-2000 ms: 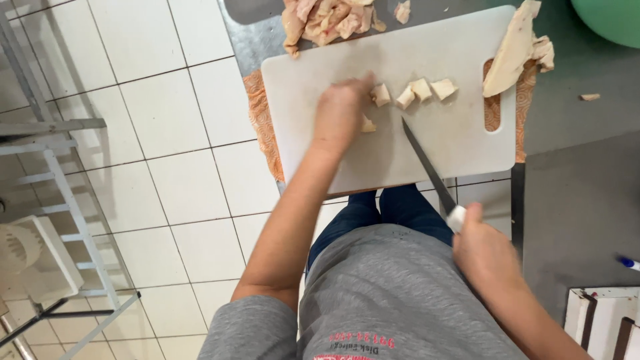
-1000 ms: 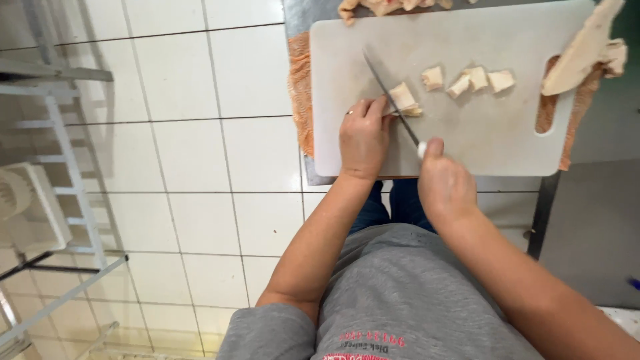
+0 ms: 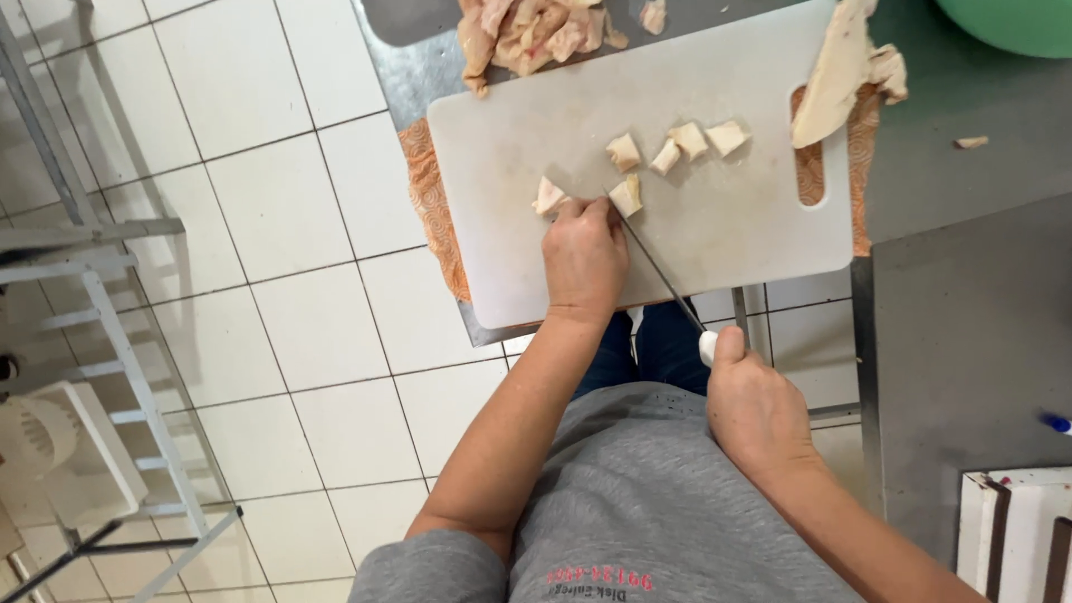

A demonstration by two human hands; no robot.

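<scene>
My right hand [image 3: 754, 402] grips the white handle of a kitchen knife [image 3: 662, 272], its blade slanting up-left over the white cutting board [image 3: 519, 285]. The tip is beside a pale meat chunk [image 3: 626, 197] near my left fingertips. My left hand [image 3: 586, 255] bends its fingers down on the board; another pale piece [image 3: 548, 195] shows just left of them, partly covered, and whether the fingers grip it is hidden. Several cut cubes [image 3: 688, 141] sit farther up the board. A larger slab of pale meat [image 3: 833, 79] lies across the board's handle slot.
Trimmed skin or meat scraps [image 3: 536, 38] are heaped beyond the board. An orange patterned cloth [image 3: 433, 209] lies beneath it. A green bowl [image 3: 1017, 21] stands at the upper right on the metal table [image 3: 946, 184]. A metal rack [image 3: 126, 368] is at the left, over the tiled floor.
The knife, which crossed beside my left fingers one second ago, now has its handle drawn back toward my body. Another chunk now lies apart just right of my left fingers.
</scene>
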